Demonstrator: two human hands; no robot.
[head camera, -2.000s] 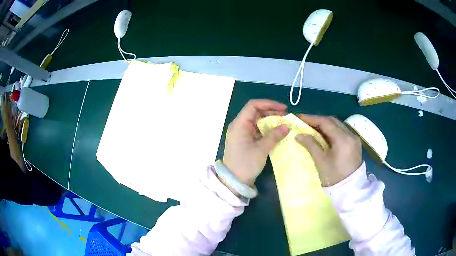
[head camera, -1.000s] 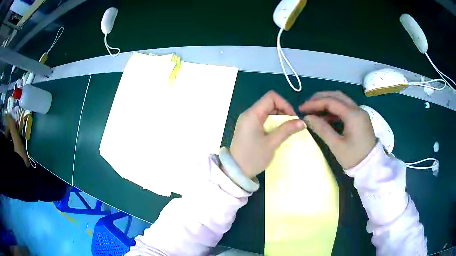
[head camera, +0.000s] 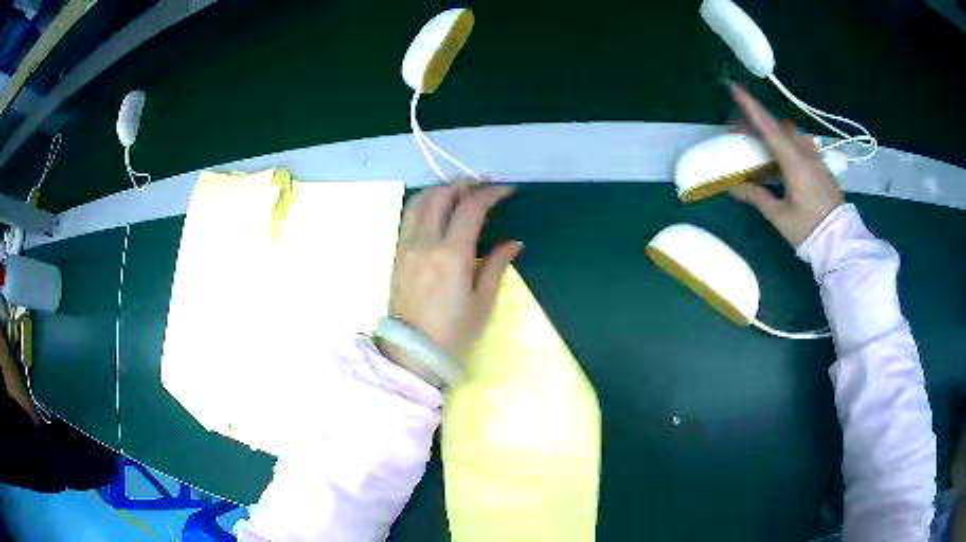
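A yellow sheet (head camera: 524, 423) lies at the front centre, its upper end partly covered by my left hand (head camera: 453, 265). My left hand is slightly blurred, with thumb and fingers apart. My right hand (head camera: 789, 175) is at the right end of a white product with a yellow-tan face (head camera: 720, 164) on the rail. Its fingers are spread around that end, one finger above and the thumb below; firm contact cannot be told. No sticker is visible at my fingertips.
A glaring stack of sheets (head camera: 286, 307) lies at left. Another product (head camera: 708, 270) lies below the rail (head camera: 593, 154). More corded products lie beyond it, including one at upper centre (head camera: 436, 51) and one at upper right (head camera: 738, 37). A white bottle (head camera: 32, 284) and a person's arm show far left.
My hands have parted. My right hand has moved from the sheet's top up to the product on the rail. The view has shifted right, and the products beyond the rail have moved left.
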